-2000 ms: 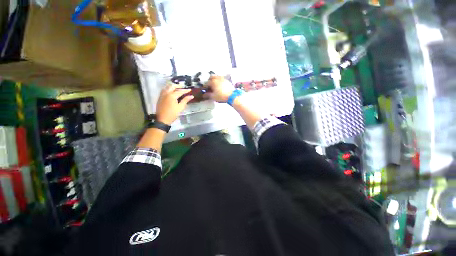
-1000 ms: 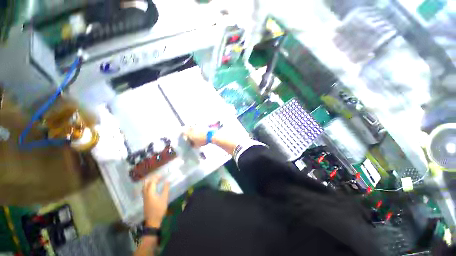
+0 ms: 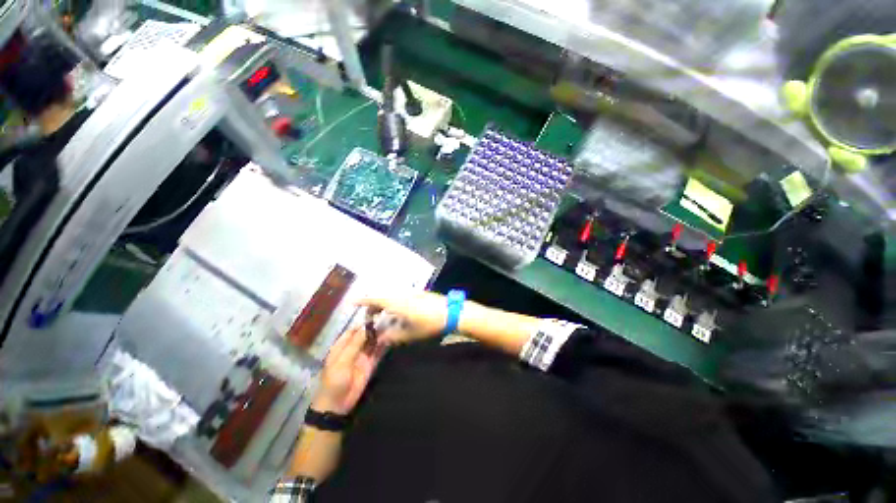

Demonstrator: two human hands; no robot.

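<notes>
My left hand (image 3: 346, 370), with a black wristband, and my right hand (image 3: 401, 316), with a blue wristband, meet over the near edge of the white machine bed (image 3: 368, 251). A small dark workpiece (image 3: 370, 330) is held between their fingers; its exact shape is too small to tell. One red-brown jig (image 3: 321, 307) lies just left of my hands. A second red-brown jig (image 3: 247, 419) lies lower left, with black parts (image 3: 218, 401) scattered beside it on the bed.
A teal parts box (image 3: 373, 187) and stacked blister trays (image 3: 506, 192) stand beyond the bed. A toggle-clamp fixture (image 3: 646, 294) lies right, with note paper (image 3: 703, 206) behind. A round fan (image 3: 865, 96) is upper right. Another person's dark sleeve (image 3: 39, 172) shows far left.
The view has turned toward the right bench. My hands have left the jigs and come together at the near bed edge, with a small dark workpiece between them.
</notes>
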